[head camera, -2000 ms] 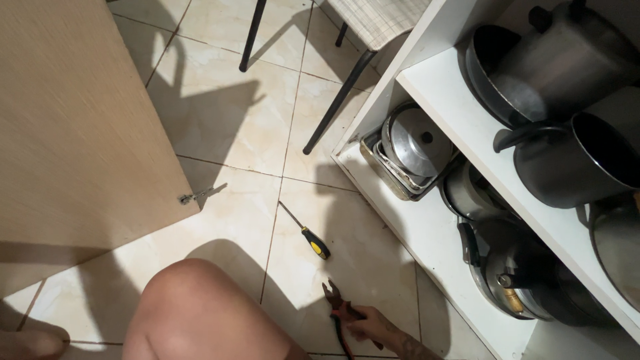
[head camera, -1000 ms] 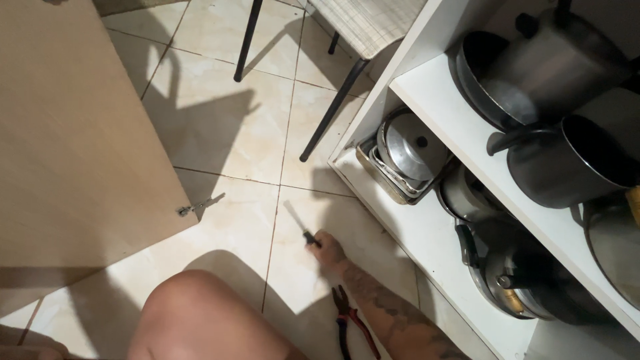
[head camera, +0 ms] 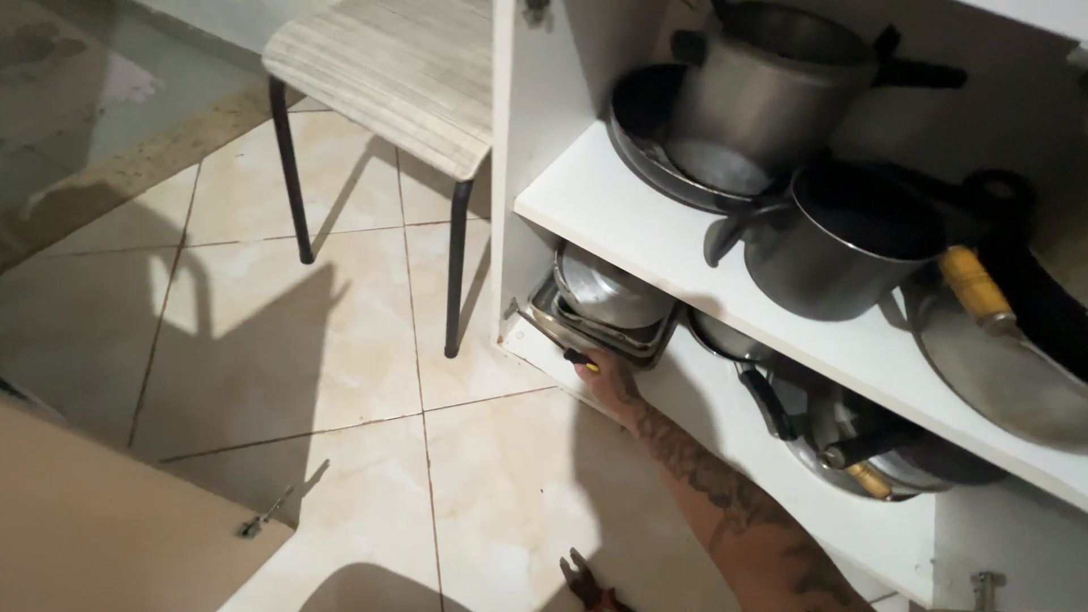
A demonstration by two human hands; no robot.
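My right hand [head camera: 608, 378] is closed around the black and yellow handle of a screwdriver [head camera: 580, 357]. The screwdriver's shaft points up and left, its tip close to a small metal hinge part [head camera: 511, 308] on the inner side of the white cabinet's [head camera: 544, 348] left panel, at the bottom shelf. Beside the hand are stacked baking pans with a metal pot [head camera: 608, 289] on them. A pair of pliers [head camera: 582, 580] lies on the tiled floor at the bottom, its handles partly cut off by the frame. My left hand is out of view.
A detached-looking wooden door panel [head camera: 127, 518] with a hinge [head camera: 249, 527] lies at the lower left. A chair [head camera: 391, 76] with black legs stands left of the cabinet. A dark saucepan [head camera: 841, 246], frying pan [head camera: 637, 144] and pressure cooker [head camera: 765, 93] occupy the upper shelf.
My right hand held the pliers in the oldest frame, then took up the screwdriver from the floor and has moved to the cabinet's lower left corner. The view has shifted toward the cabinet.
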